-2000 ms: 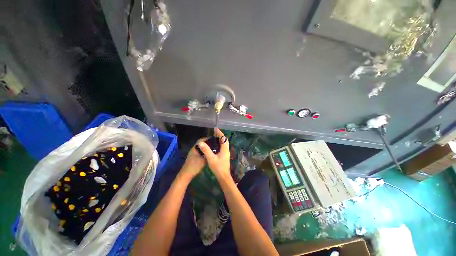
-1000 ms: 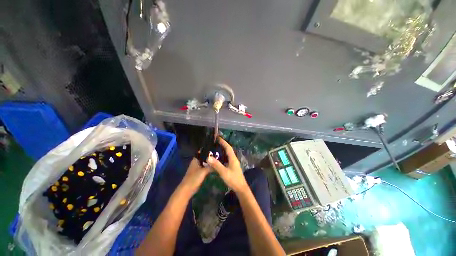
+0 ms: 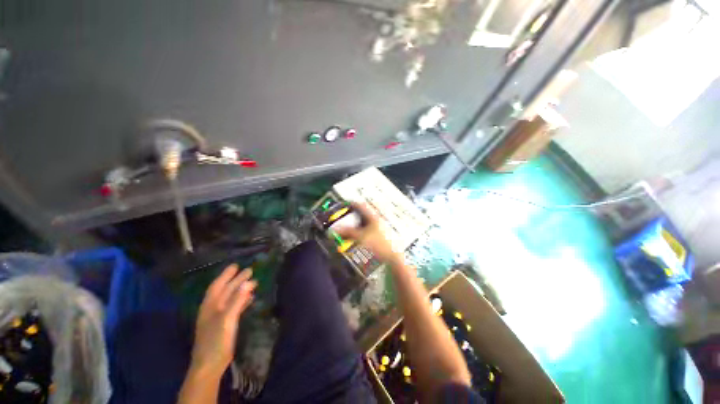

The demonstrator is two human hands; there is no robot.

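My right hand (image 3: 365,233) holds a stuffed penguin (image 3: 343,222), black and white with yellow, over the display side of the digital weighing scale (image 3: 387,207). Whether the penguin touches the scale cannot be told. My left hand (image 3: 229,293) is empty, fingers apart, above my lap. The filling nozzle (image 3: 181,209) points down from the machine, bare, with nothing on it.
The grey stuffing machine (image 3: 268,87) spans the front. A milky bag (image 3: 79,331) of penguin skins sits in a blue crate (image 3: 118,280) at left. An open carton (image 3: 517,347) with penguins is at lower right under my forearm. Fluff lies around the scale.
The view has swung right. The penguin has come off the nozzle and moved right to the scale in my right hand. My left hand has let go of it.
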